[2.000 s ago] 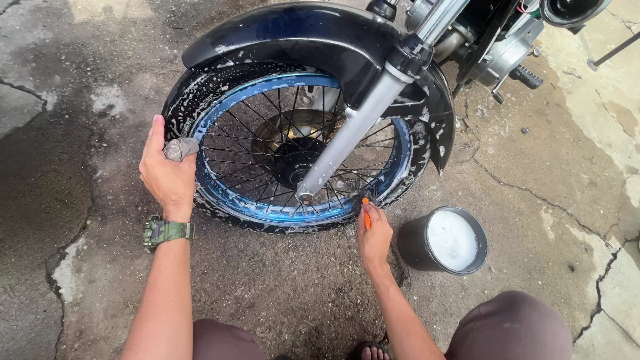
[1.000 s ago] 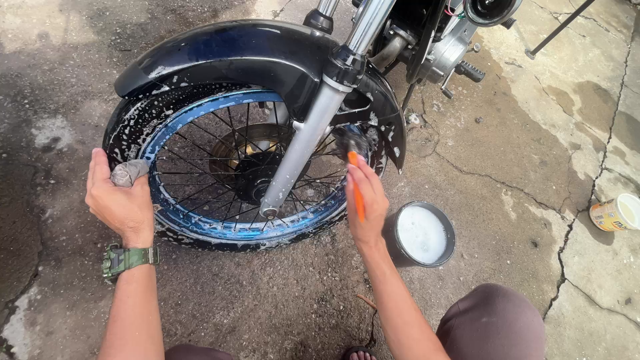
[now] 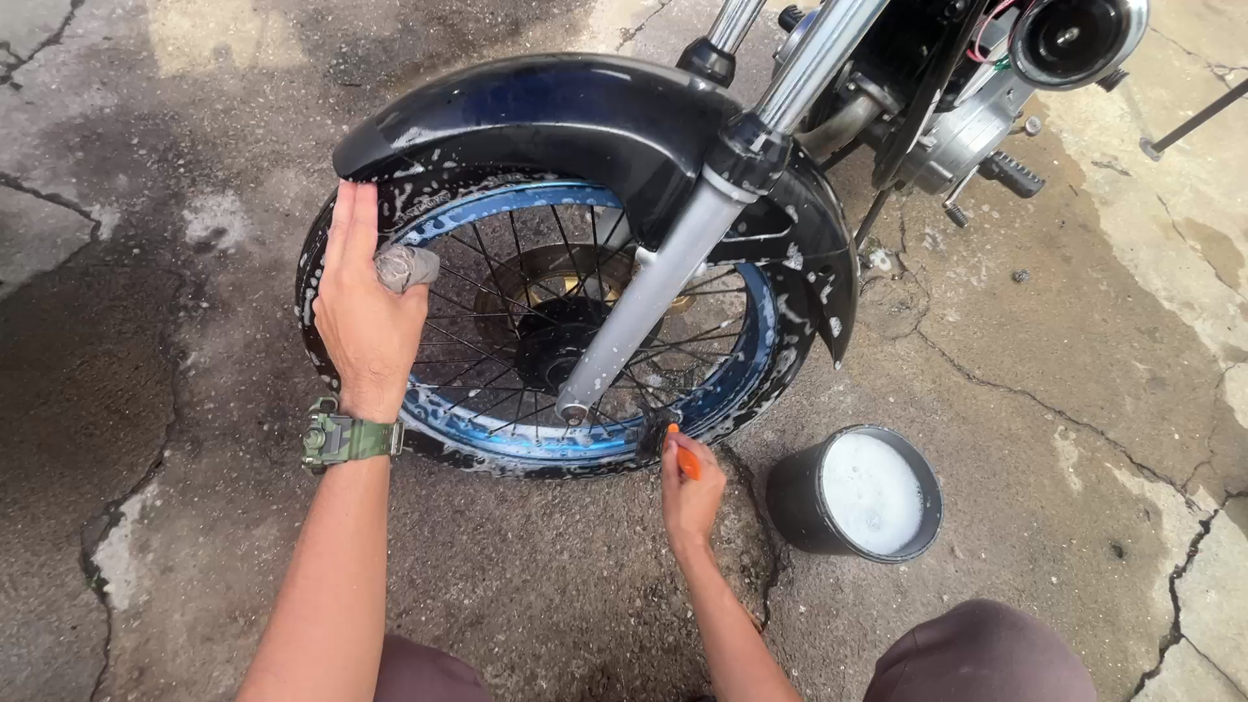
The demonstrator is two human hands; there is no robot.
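Note:
My left hand (image 3: 369,302) rests on the foamy black tire (image 3: 317,283) at the left, its fingertips at the lower end of the black front fender (image 3: 546,102). A crumpled grey cloth (image 3: 406,267) is held between its thumb and palm. In my right hand (image 3: 694,492) is an orange-handled brush (image 3: 688,463), its dark bristles against the lower part of the blue spoked rim (image 3: 546,447). Suds cover parts of the tire, rim and fender. The silver fork leg (image 3: 648,302) crosses the wheel in front of the spokes.
A black bucket of white suds (image 3: 785,497) stands right of my right hand. The motorcycle's engine and foot peg (image 3: 1012,174) are at the upper right, with a thin metal leg (image 3: 1194,119) beyond. The concrete ground (image 3: 546,575) is cracked and partly wet.
My right hand has moved the brush from the tire's right side, near the fender, down to the bottom of the rim. My left hand has moved up the tire to the fender's end.

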